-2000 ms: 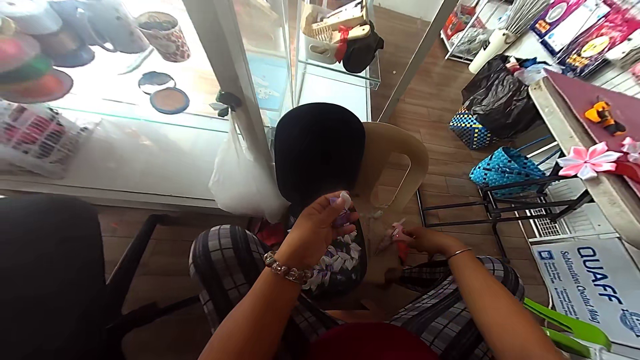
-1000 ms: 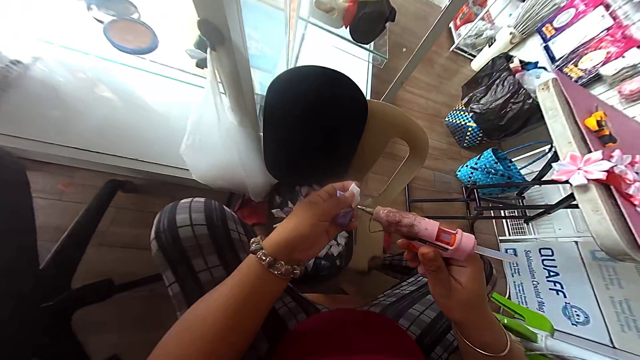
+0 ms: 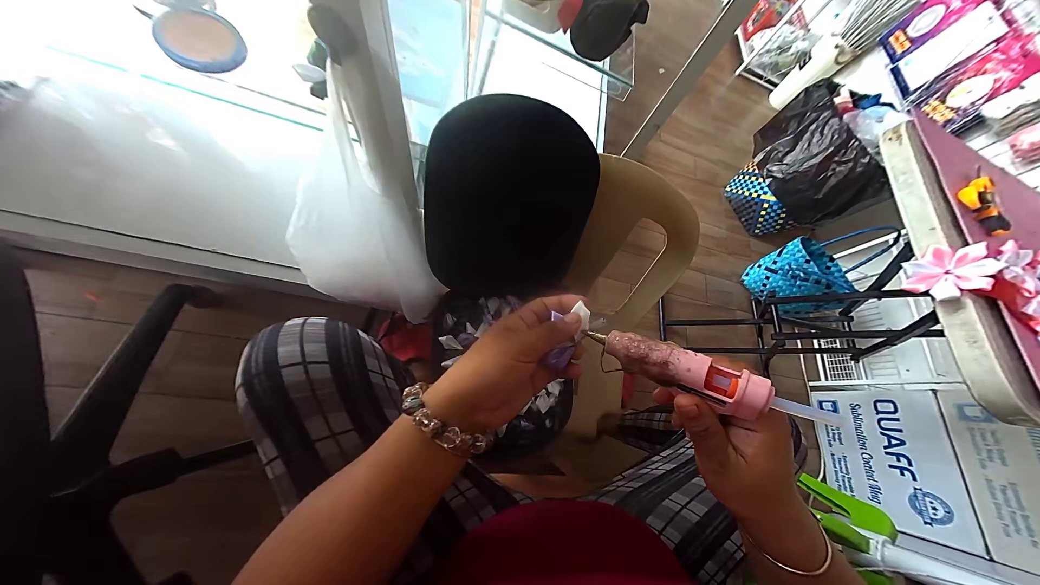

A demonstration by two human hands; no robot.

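Between the thumb and fingers of my left hand (image 3: 512, 357) are white and purple folded ribbon petals (image 3: 567, 333). A pink hot glue gun (image 3: 691, 374), with a clear glue stick in its back end, is gripped in my right hand (image 3: 727, 443). Its metal nozzle points left and is at the petals; whether it touches them I cannot tell. Below and behind my left hand, many loose white and purple ribbon petals (image 3: 552, 398) lie on a dark surface in front of a black chair backrest (image 3: 512, 191).
A beige plastic chair (image 3: 682, 219) stands beyond my hands. At the left hangs a white plastic bag (image 3: 345, 227) by a glass display case. At the right are a blue woven basket (image 3: 792, 276), a table edge (image 3: 934, 244) with pink ribbon flowers (image 3: 951, 272), and a printed cardboard box (image 3: 902, 463).
Two seconds ago my right hand was lower, beside a small pink and red thing. The glue gun has since come up to the petals in my left hand. The view has moved closer.
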